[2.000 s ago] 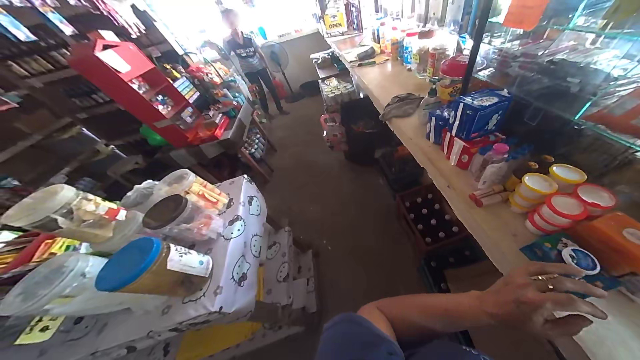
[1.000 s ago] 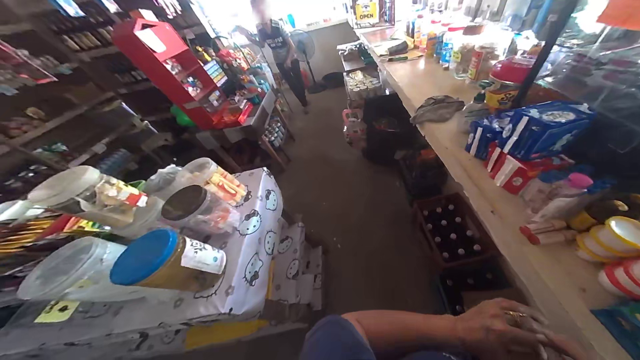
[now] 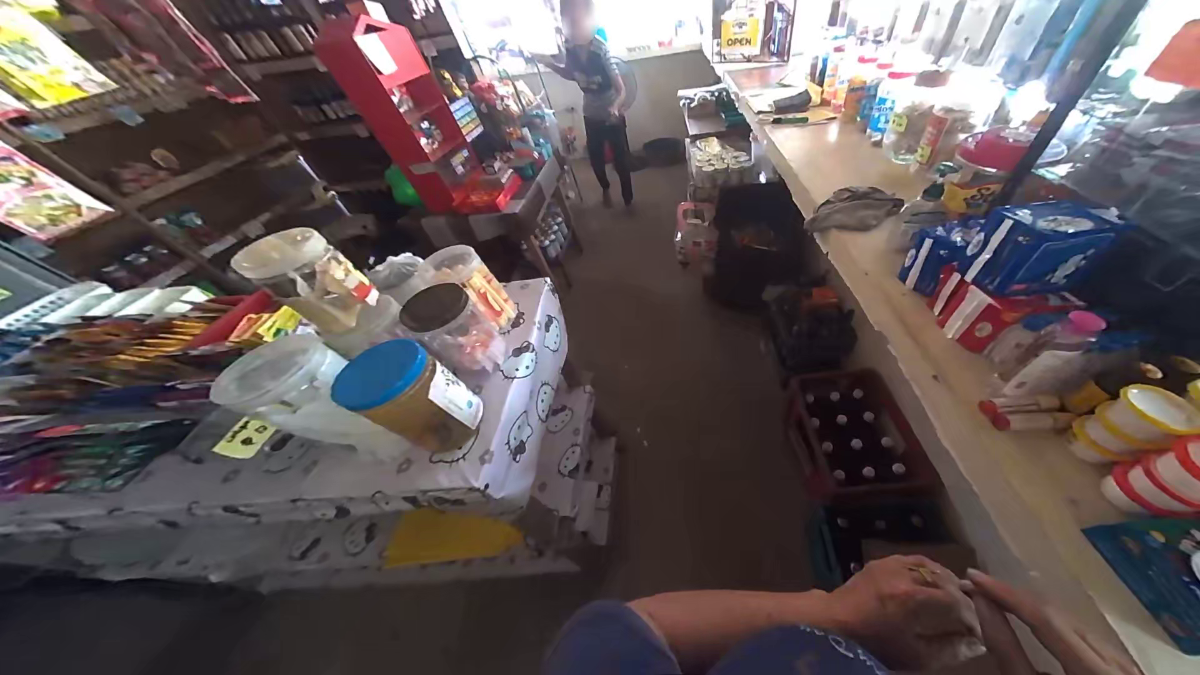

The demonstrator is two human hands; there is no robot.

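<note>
My left hand (image 3: 909, 609), with a ring on one finger, is at the lower right with its fingers curled. My right hand (image 3: 1041, 628) meets it at the fingers and is partly cut off by the lower edge. Whether anything lies between them is hidden. Both are beside the near end of a long counter (image 3: 900, 347). A teal packet (image 3: 1148, 572) lies on the counter to their right. Above it are stacked tubs with red rims (image 3: 1158, 478) and tubs with yellow rims (image 3: 1134, 422), a bottle with a pink cap (image 3: 1050, 352) and blue boxes (image 3: 1041, 246).
Crates of bottles (image 3: 858, 431) stand on the floor along the counter. Plastic jars, one with a blue lid (image 3: 380, 375), stand on a table with a patterned cover (image 3: 511, 459) at left. A person (image 3: 605, 103) stands at the aisle's far end, near a red shelf unit (image 3: 394, 103).
My left hand has moved back from the teal packet on the counter, where the oldest frame shows it with spread fingers, and now touches my right hand. The view has turned.
</note>
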